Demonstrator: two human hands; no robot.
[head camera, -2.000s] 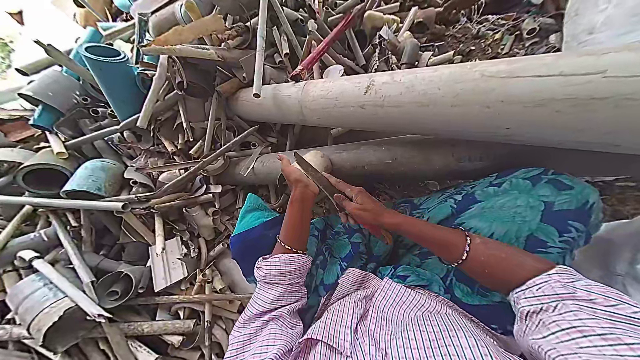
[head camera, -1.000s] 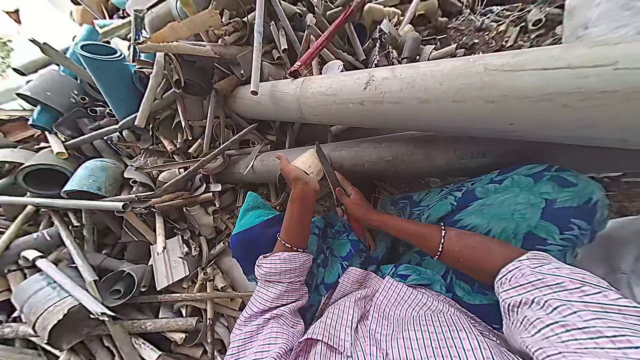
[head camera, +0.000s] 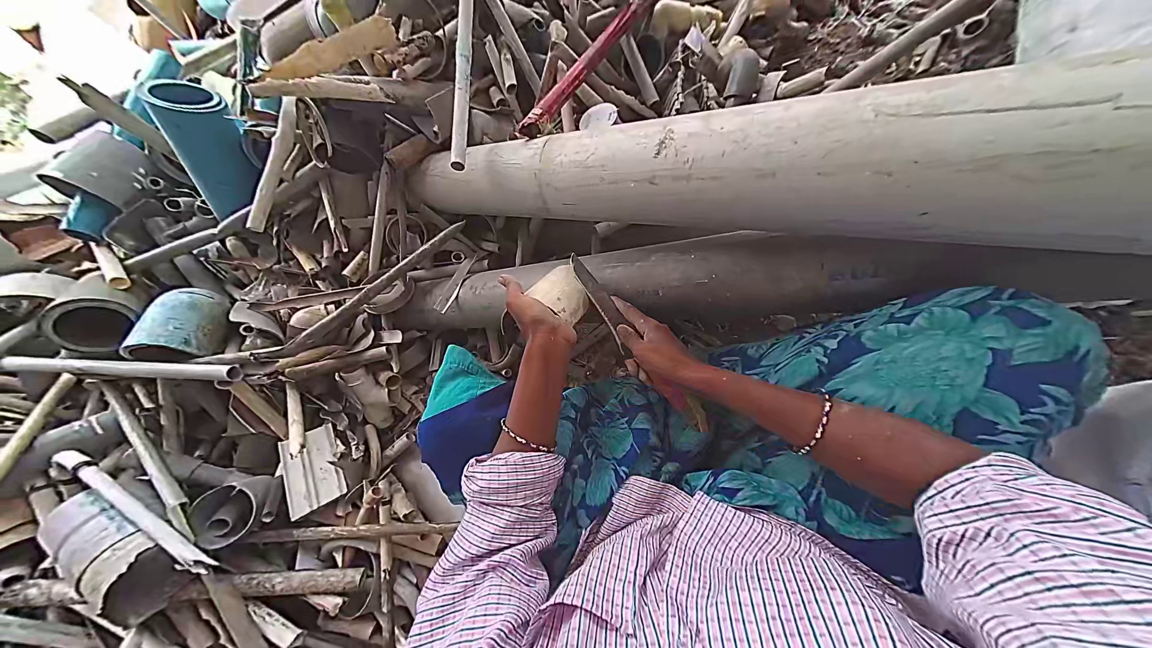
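My left hand (head camera: 538, 315) grips a short, pale, rounded piece (head camera: 560, 292), likely a piece of plastic pipe, just in front of the grey pipe. The fingers of my right hand (head camera: 655, 345) are closed on a knife (head camera: 598, 293) with a dark, broad blade. That blade slants up and left, its upper end against or very near the right side of the pale piece. Whether it cuts into the piece I cannot tell. My right palm hides most of the knife's handle. Both hands are above the blue floral cloth (head camera: 936, 378) over my legs.
A long whitish pipe (head camera: 810, 153) and a darker grey pipe (head camera: 738, 270) lie across, beyond my hands. Scrap pipe pieces heap up on the left and at the back, among them a blue pipe (head camera: 202, 144), a thin white pipe (head camera: 117, 367) and a red strip (head camera: 589, 67).
Over these frames the pale piece and the knife blade have shifted a little relative to each other, and the blade's slant has changed. Both hands have kept their hold.
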